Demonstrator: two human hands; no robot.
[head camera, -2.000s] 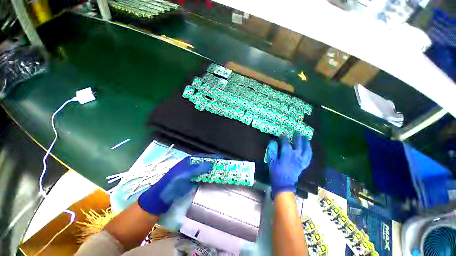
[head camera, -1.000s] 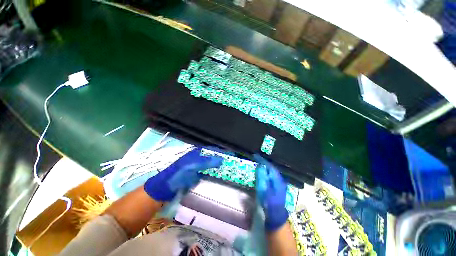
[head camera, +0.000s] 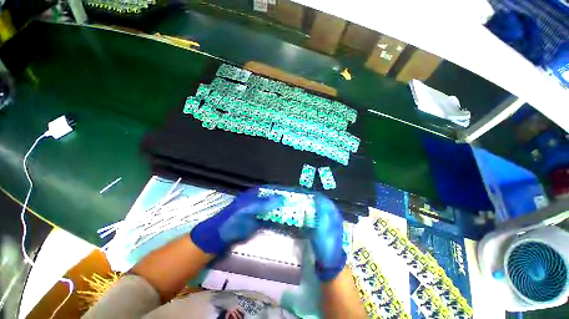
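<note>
A green PCB panel (head camera: 286, 207) is held level between my hands above the front edge of the black foam sheets (head camera: 212, 152). My left hand (head camera: 234, 221), in a dark blue glove, grips its left part. My right hand (head camera: 325, 235), gloved and slightly blurred, is at its right end with fingers on it. Two single PCBs (head camera: 307, 176) lie apart from the others on the black foam, just beyond my right hand. Dense rows of green PCBs (head camera: 268, 115) lie farther back on it. A dark grey block (head camera: 268, 252) is below the panel, nearest me.
Thin white strips (head camera: 146, 221) lie on a pale blue sheet at left. Panels with yellow components (head camera: 415, 261) lie on white paper at right. A white fan (head camera: 533, 268) and blue crate (head camera: 505, 180) stand at right. A white charger (head camera: 60, 128) with cable is at left. A carton (head camera: 78, 274) is lower left.
Since the oldest frame, two single PCBs have come to lie apart on the foam. My right hand has moved back from the foam to the panel, which is now shorter. The view has shifted right.
</note>
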